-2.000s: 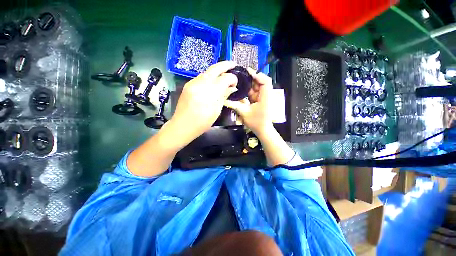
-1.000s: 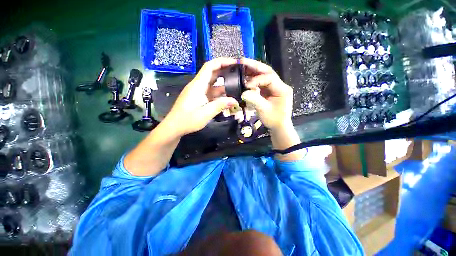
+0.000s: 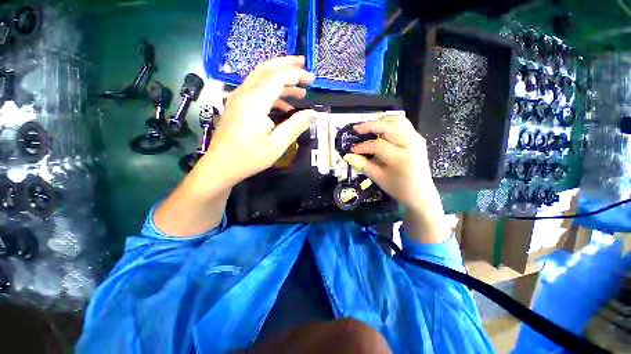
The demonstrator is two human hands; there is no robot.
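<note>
My right hand holds a round black part with its fingers over the off-white fixture plate on the black jig. My left hand is empty, fingers apart, above the jig's left side, its thumb near the plate's left edge. A tan ring seat shows partly beneath the left hand. A small round part with a light rim lies at the jig's lower edge, just below the right hand's fingers.
Two blue bins of small metal parts stand behind the jig. A black tray stands right. Several black bracket arms lie left. Blister trays flank both sides. A black cable crosses the right sleeve.
Both hands held the round black part together; now the left hand has let go and moved left. The right hand has lowered the part to the white plate. The view has shifted.
</note>
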